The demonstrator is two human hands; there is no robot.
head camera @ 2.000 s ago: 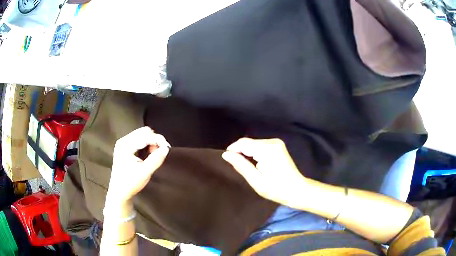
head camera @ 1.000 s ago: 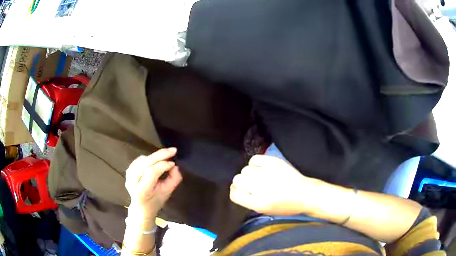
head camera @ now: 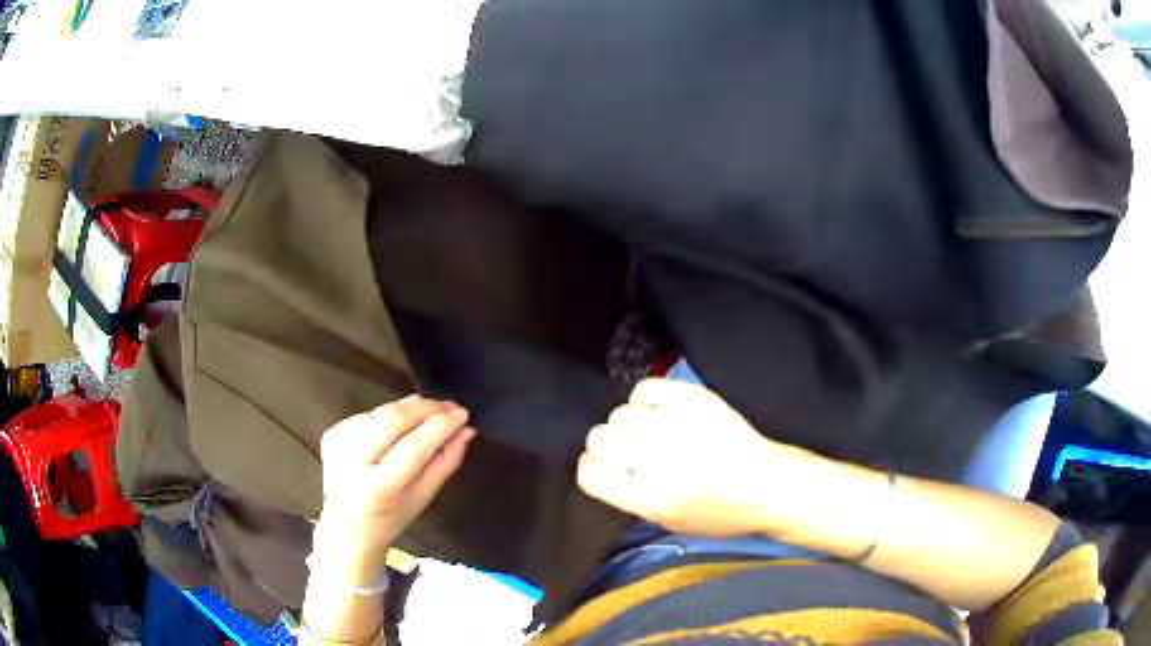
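Olive-brown cloth (head camera: 271, 341) hangs over my lap and down to the left, with a darker brown area (head camera: 505, 252) in the middle. Black cloth (head camera: 757, 139) covers the table's right part and falls onto my lap; a mauve-brown folded-back area (head camera: 1054, 120) shows at its upper right. My left hand (head camera: 398, 461) pinches the brown cloth near its dark edge, thumb and fingertips together. My right hand (head camera: 669, 454) is closed in a fist on the cloth at lap centre; its fingertips are curled under and hidden, with brown cloth at them.
A white table (head camera: 240, 63) spans the upper left. Red plastic stools (head camera: 63, 467) and a cardboard box (head camera: 38, 252) stand at the left. A blue crate (head camera: 234, 618) is at the lower left. A bright blue-edged object (head camera: 1098, 461) is at the right.
The view has shifted, so the table sits higher. The edge stretched between both hands earlier has been lowered. My left fingers, apart a second ago, have closed on the cloth; my right hand has curled.
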